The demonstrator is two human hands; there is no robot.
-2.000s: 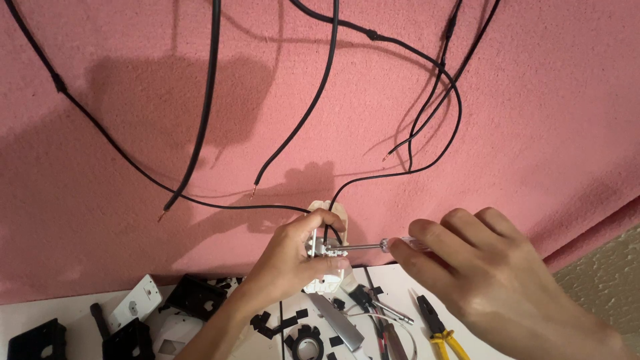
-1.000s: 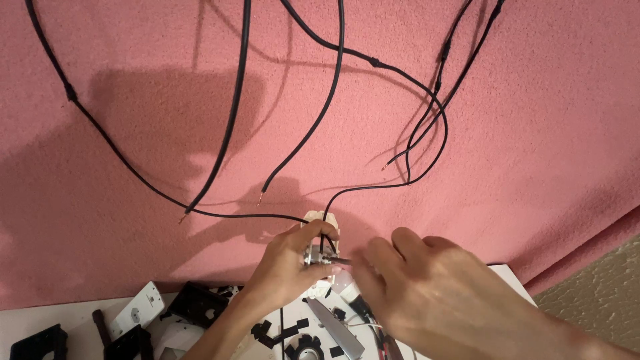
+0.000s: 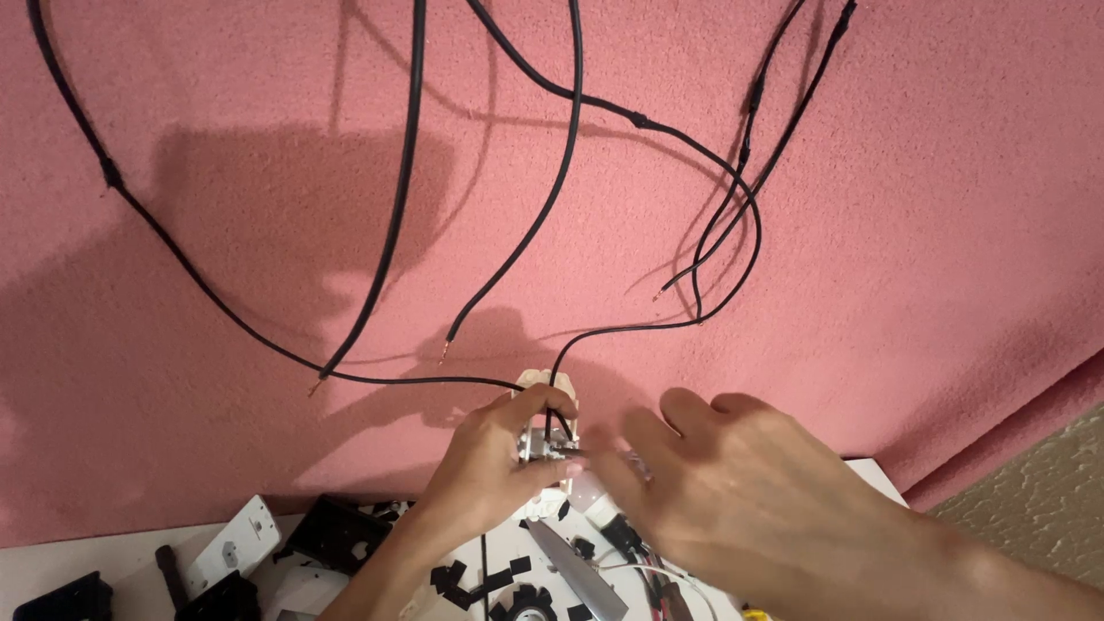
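My left hand (image 3: 487, 466) grips a white electrical fitting (image 3: 542, 502), thumb and index finger around its metal-and-white middle part. Two thin black wires (image 3: 448, 379) run into that fitting, one from the left and one from the upper right. My right hand (image 3: 699, 466), slightly blurred, is closed around a screwdriver (image 3: 573, 452); the shaft points left into the side of the fitting, and the fingers hide most of the handle. Whether the tip sits in a screw cannot be told.
Black cables with bare copper ends (image 3: 384, 259) hang before the pink wall (image 3: 906, 241). On the white table lie a white socket plate (image 3: 235, 545), black boxes (image 3: 332, 535), a roll of black tape (image 3: 528, 608), cut tape pieces, a grey blade-like piece (image 3: 580, 573) and other tools.
My right hand has moved left, closer to the fitting, since the oldest frame, where more of the screwdriver's shaft showed. My left hand keeps its hold on the fitting.
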